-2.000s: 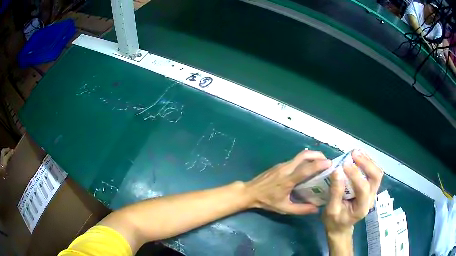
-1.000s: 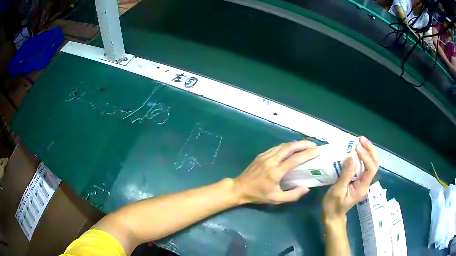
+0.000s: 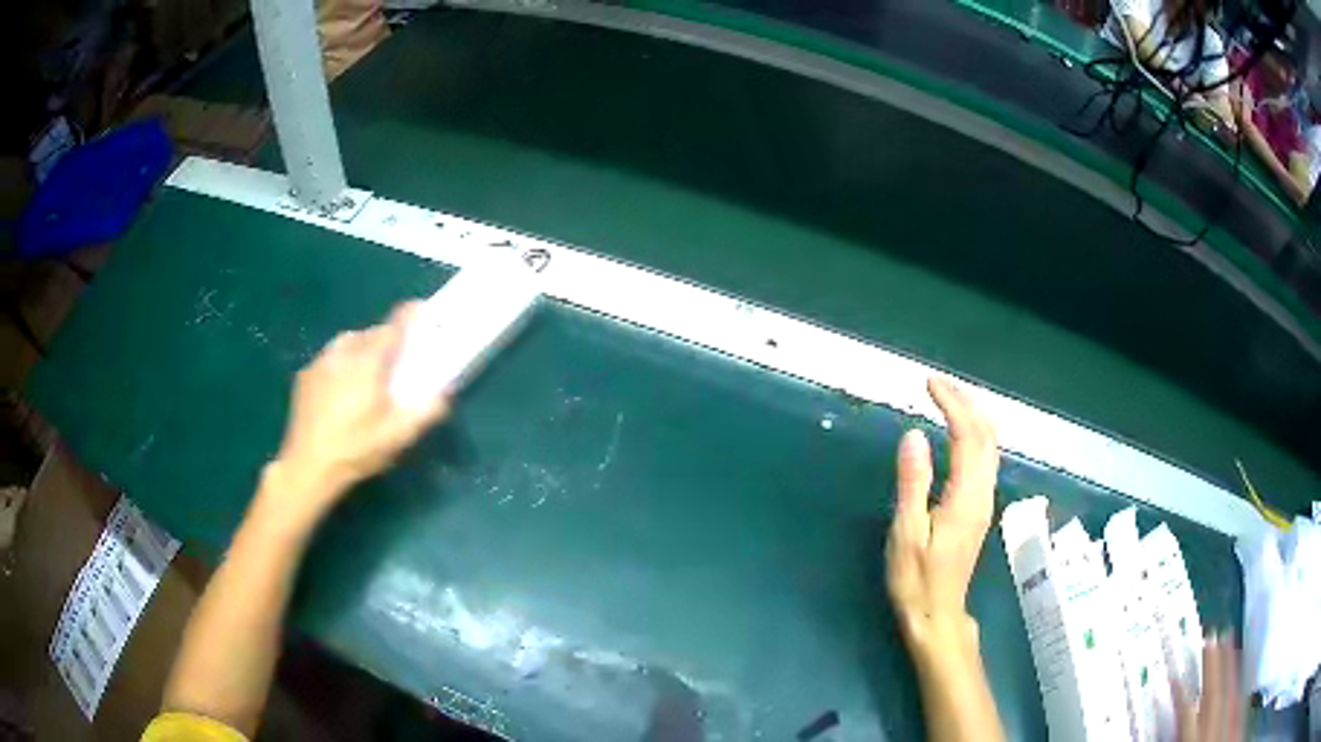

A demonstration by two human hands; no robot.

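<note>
My left hand (image 3: 362, 399) grips a white product box (image 3: 467, 331) over the left half of the bench. The box is blurred and tilted, its far end reaching over the white edge strip. My right hand (image 3: 945, 507) is empty, fingers apart, over the bench near the edge strip. Several open-ended white boxes (image 3: 1094, 623) lie side by side at the right with flaps sticking up. Another person's blurred hand (image 3: 1214, 696) is at their lower right.
White edge strip (image 3: 695, 316) borders the green bench (image 3: 695, 493), with the conveyor belt (image 3: 652, 174) beyond. A post (image 3: 302, 109) stands at left. A labelled brown carton (image 3: 186, 602) is below left. White papers or bags (image 3: 1282, 609) lie far right. A dark scrap (image 3: 819, 725) lies near the front.
My left hand has moved left with the box. My right hand has let go and is empty. More open-ended boxes show at the right, with another person's hand beside them.
</note>
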